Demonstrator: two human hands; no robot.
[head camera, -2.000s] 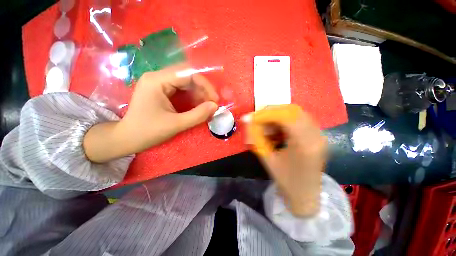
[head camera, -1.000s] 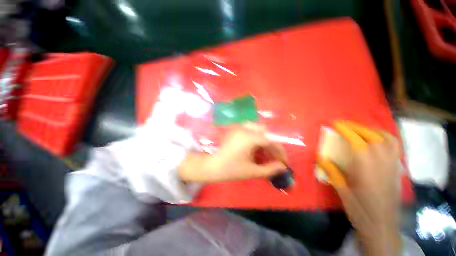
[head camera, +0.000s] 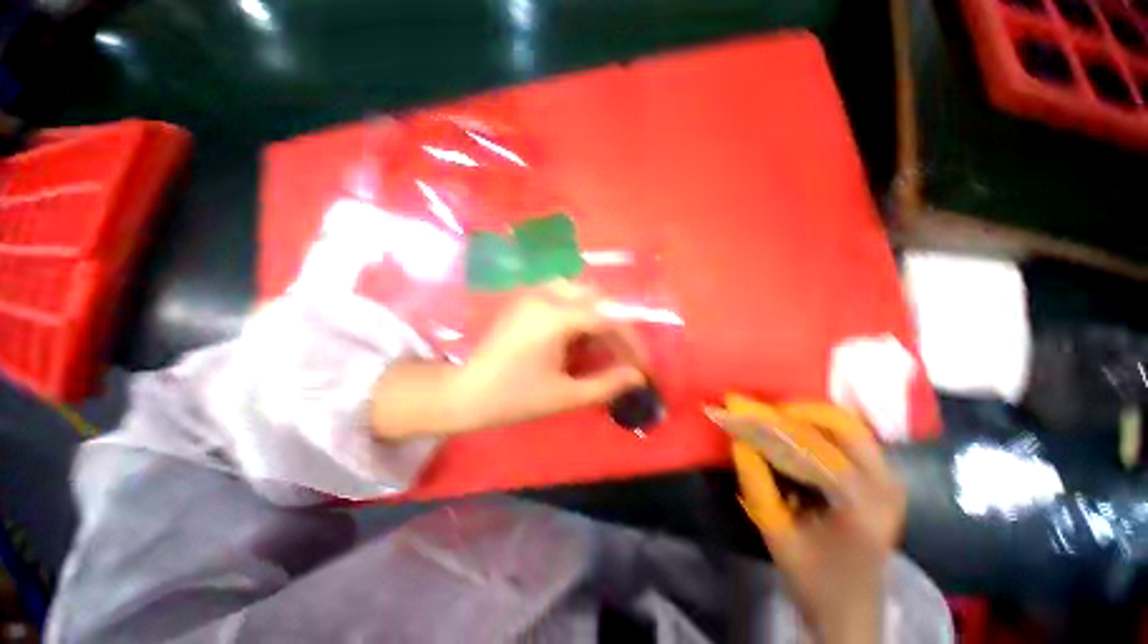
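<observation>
My left hand (head camera: 529, 359) is over the red mat (head camera: 718, 164), with thumb and fingertips at the edge of a round dark part (head camera: 636, 406). My right hand (head camera: 825, 484), with yellow-orange finger cots, is near the mat's front edge, right of the dark part and apart from it. It pinches a thin pale piece (head camera: 778, 440), seen nearly edge-on, which looks like the plastic card; blur hides its detail. A soft white cloth (head camera: 872, 381) lies just beyond my right hand. Clear glossy film (head camera: 447, 157) and a green piece (head camera: 548, 248) lie beyond my left hand.
Red plastic trays (head camera: 76, 252) stand at the left. Another red tray with round pockets (head camera: 1070, 63) is at the far right. A folded white pad (head camera: 967, 325) lies beside the mat's right edge, with a blurred clear bottle (head camera: 1085, 359) beyond it. Shiny scraps (head camera: 1007, 484) lie on the bench.
The view has shifted. My right hand has lifted the card from the mat and brought it nearer the dark part, uncovering the white cloth. The pale disc seen earlier on the dark part no longer shows.
</observation>
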